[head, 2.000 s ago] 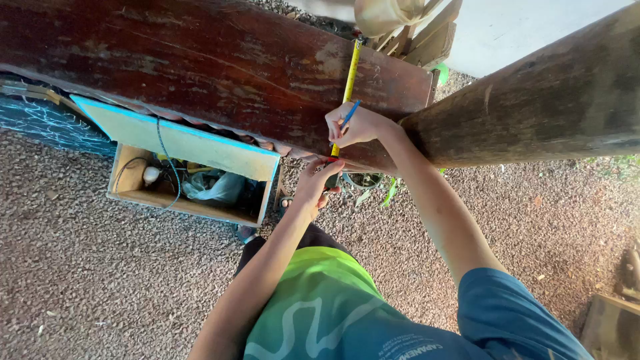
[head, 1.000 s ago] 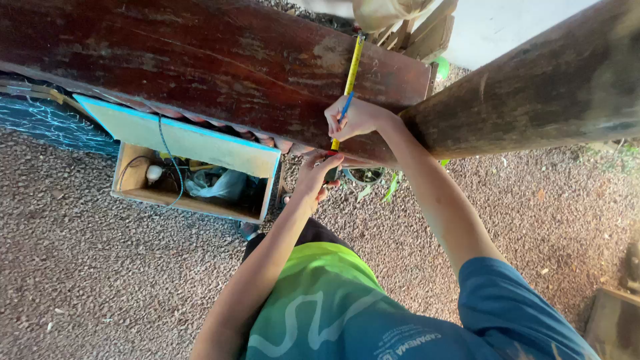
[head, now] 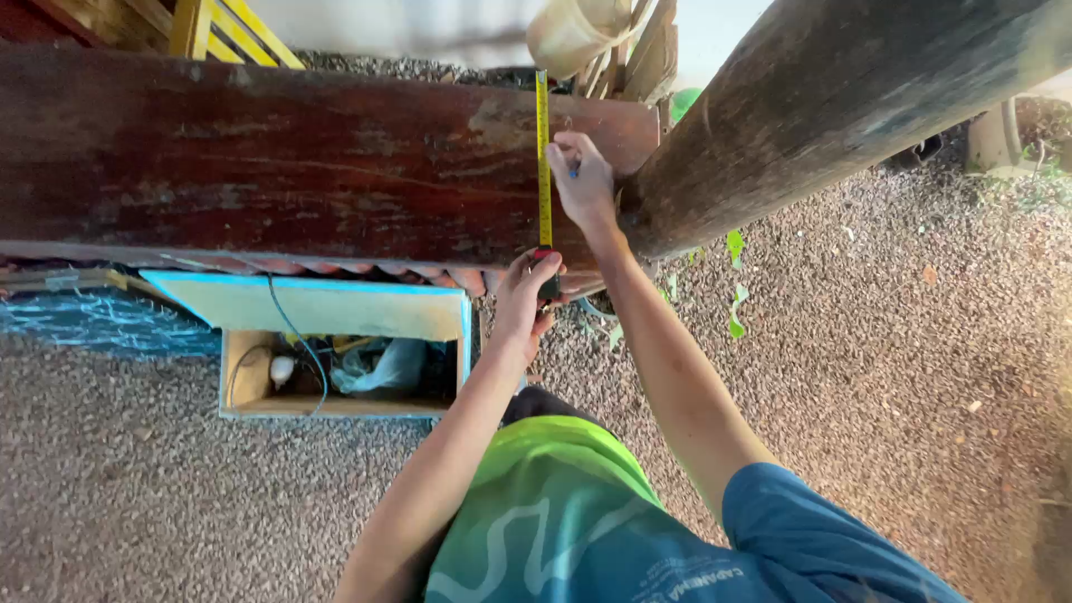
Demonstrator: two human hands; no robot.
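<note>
My left hand (head: 529, 293) grips the case of a tape measure (head: 548, 286) at the near edge of a dark red-brown wooden plank (head: 335, 167). The yellow blade (head: 543, 167) runs straight across the plank, its end hook just past the far edge. Close to the right of the blade, my right hand (head: 580, 177) is over the plank with its fingers curled around a blue pen or pencil, of which only a small blue tip shows.
A thick round wooden post (head: 796, 109) rises at the plank's right end. Below the plank's near side, an open wooden box (head: 335, 406) holds a plastic bag and a cord. A whitish bucket (head: 569, 38) is beyond the far edge. Gravel (head: 837, 335) covers the ground.
My right hand has moved along the blade, away from the tape case and toward the far edge. My left hand still holds the case. The view has shifted.
</note>
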